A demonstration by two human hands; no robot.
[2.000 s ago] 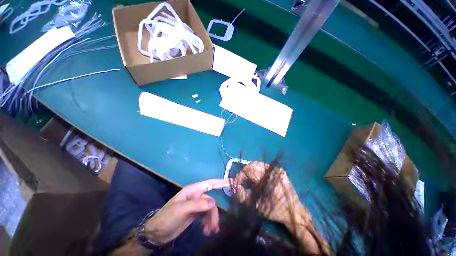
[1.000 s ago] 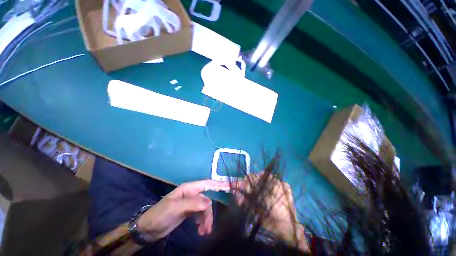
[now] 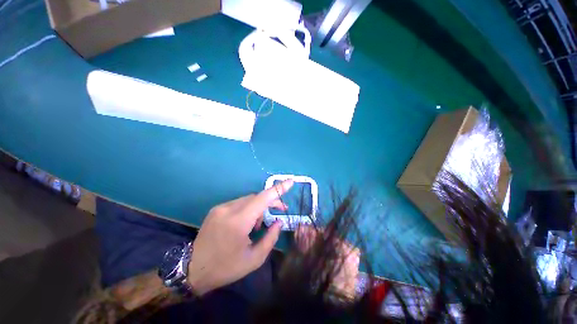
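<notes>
A white plastic frame (image 3: 312,197) lies near the bench's front edge, its open centre showing the green top. A thin wire (image 3: 257,157) runs from its upper side up toward a small yellowish loop (image 3: 268,104). My left hand (image 3: 235,237) is at the frame's left side, index finger reaching over the opening and thumb near the lower left corner; the fingers hold the frame's left part. My right hand (image 3: 332,259) is at the frame's lower right edge, mostly hidden by dark hair, so its grip cannot be told.
A long white strip (image 3: 171,106) and a wider white sheet (image 3: 316,92) with frames at its upper end lie beyond. Two tiny white pieces (image 3: 194,68) lie near a brown carton (image 3: 126,28). A metal post (image 3: 342,22) stands behind. A carton with clear plastic (image 3: 425,164) is right.
My left hand has moved from below the frame onto its left side, index finger now over the opening. My right hand has shifted slightly lower. The view has shifted, with the left carton partly cut off.
</notes>
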